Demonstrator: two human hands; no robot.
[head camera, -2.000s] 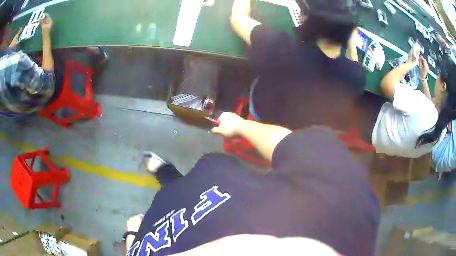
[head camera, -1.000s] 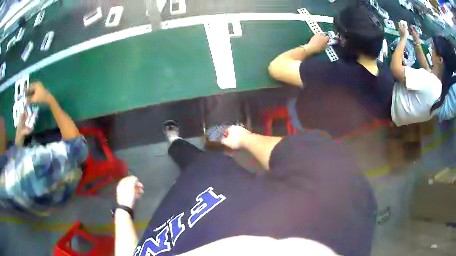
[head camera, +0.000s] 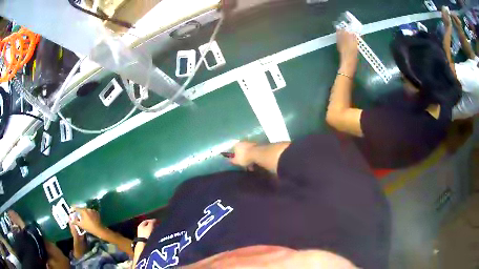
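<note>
My right hand is closed around a small dark and red tool, whose end sticks out to the left over the near part of the green bench. Most of the tool is hidden in the fist. My left hand, with a black band at the wrist, is low at the bench's near edge beside my shirt. It is small and blurred, and its fingers are unclear. A long white strip lies on the bench beyond my right hand, with a white frame beside its far end.
White housings lie along the far side, beyond a pale lengthwise strip. A greyish post and a looping cable rise at upper left, near an orange coil. A seated person in black works at right; others sit at lower left and far right.
The view has moved in over the bench; the floor and red stools at left have left the picture. My right hand, still holding the tool, is now over the green surface. My left hand shows lower.
</note>
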